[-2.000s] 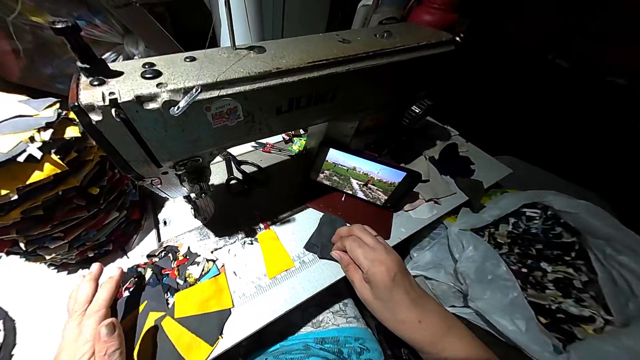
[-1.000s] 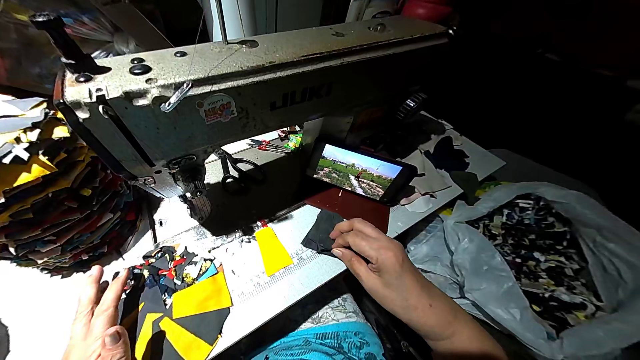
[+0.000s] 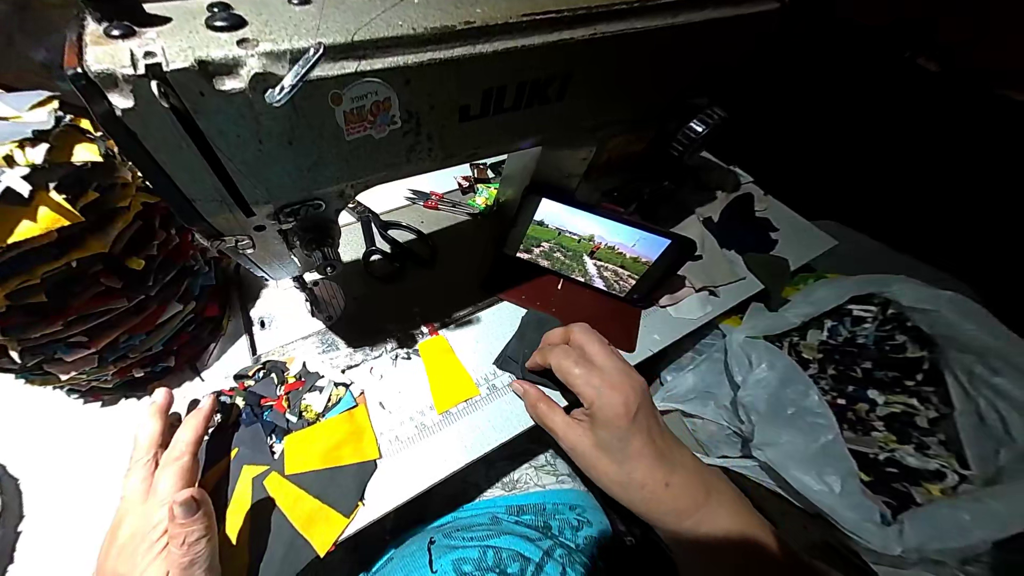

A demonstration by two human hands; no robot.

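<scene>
My right hand [image 3: 596, 400] pinches the edge of a dark grey fabric piece [image 3: 524, 344] between thumb and fingers, over the front edge of the sewing table. Left of it a yellow fabric piece [image 3: 446, 374] lies flat across a printed ruler scale. My left hand [image 3: 170, 496] rests with spread fingers at the left side of a round patchwork [image 3: 328, 480] of dark and yellow pieces, its middle covered by small multicoloured scraps; whether it grips the edge is hard to tell. The Juki sewing machine's presser foot and needle area [image 3: 320, 272] stand just behind the patchwork.
A tall stack of layered patchwork rounds [image 3: 96, 264] stands at the left. Behind the needle area lie black scissors [image 3: 388, 240] and red-handled thread snips [image 3: 438, 202]. A phone [image 3: 596, 248] showing a landscape leans in a red-brown cover. A plastic bag [image 3: 768, 400] of scraps is at the right.
My right hand stays at the dark grey piece, its fingers slightly shifted. My left hand stays by the patchwork. The yellow piece has not moved.
</scene>
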